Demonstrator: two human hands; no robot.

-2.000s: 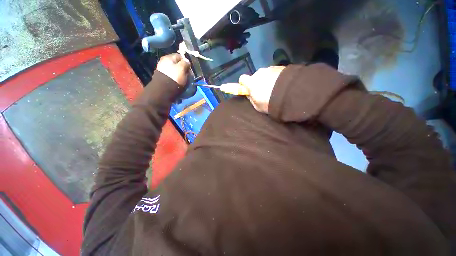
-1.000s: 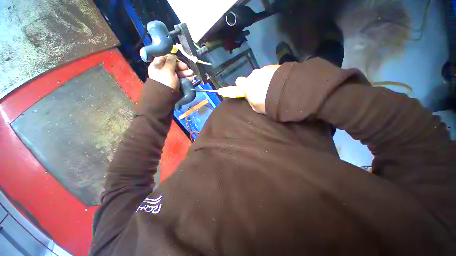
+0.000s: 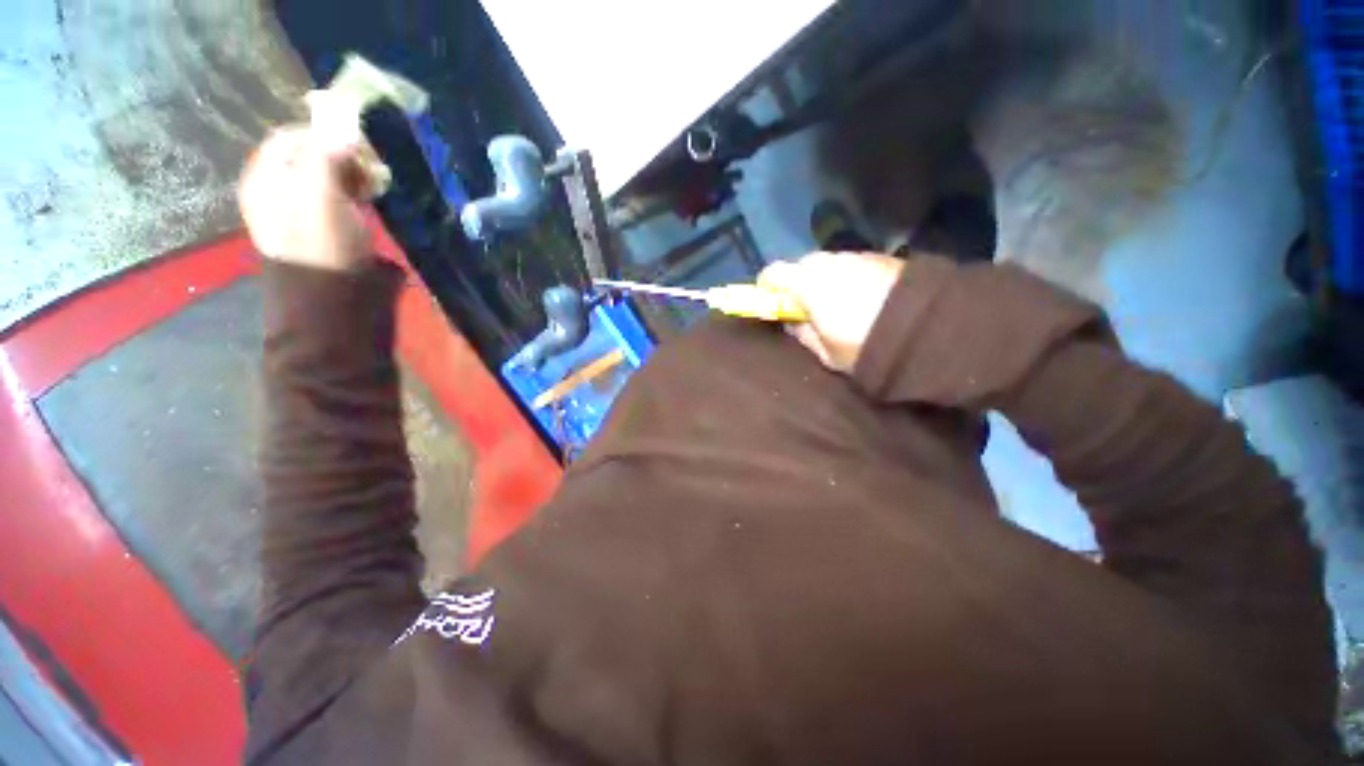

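My left hand point(image 3: 307, 195) is raised at the upper left, blurred, with a pale piece point(image 3: 359, 93) at its fingers; the piece is too blurred to name. My right hand point(image 3: 830, 299) grips the yellow handle of a trimming tool point(image 3: 760, 302). Its slim shaft points left, and its tip is by the lower end of a grey bar point(image 3: 584, 217). Two grey-blue moulded parts are beside the bar: the upper one point(image 3: 516, 187) joins it by a short stub, and the lower one point(image 3: 563, 317) is near its lower end. Neither hand touches these parts.
A red machine door point(image 3: 494, 464) is at the left. A blue crate point(image 3: 598, 359) with a wooden stick lies below the parts. A white tabletop point(image 3: 643, 68) is at the top, and a blue perforated crate point(image 3: 1334, 105) at the right edge.
My left hand has left the moulded parts and moved up and left with the pale piece. My right hand and the tool have shifted slightly right.
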